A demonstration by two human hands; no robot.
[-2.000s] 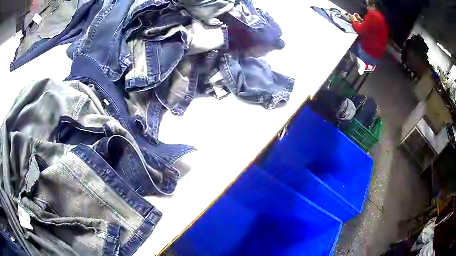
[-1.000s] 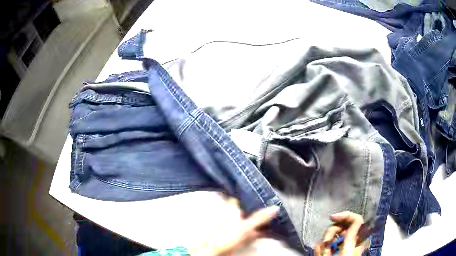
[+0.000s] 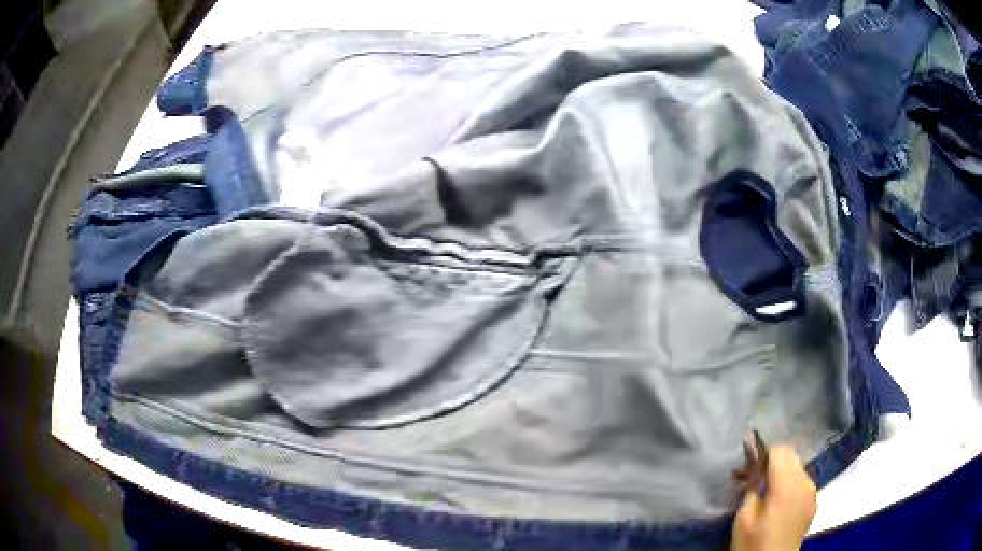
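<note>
A denim jacket (image 3: 431,334) lies spread inside out on the white table, its pale grey inside up. A dark blue stitched strip (image 3: 355,522) runs along its near edge. A rounded pocket piece (image 3: 377,334) lies on its left half. A dark blue oval opening (image 3: 748,242) with a small white label shows at the right. My right hand (image 3: 775,506) is at the jacket's lower right, cut off by the bottom edge. It holds small dark snips (image 3: 757,463), partly hidden by the fingers. My left hand is not in view.
More dark blue folded denim (image 3: 95,248) lies under the jacket's left end. A heap of denim garments (image 3: 915,140) lies at the right. The table's edge (image 3: 67,398) curves past at the left, with a grey structure (image 3: 75,140) beyond it. Blue shows below the table at lower right.
The jacket's near part has been spread toward the left and front, so its strip now runs along the bottom. My left hand has left the picture. My right hand has moved slightly right.
</note>
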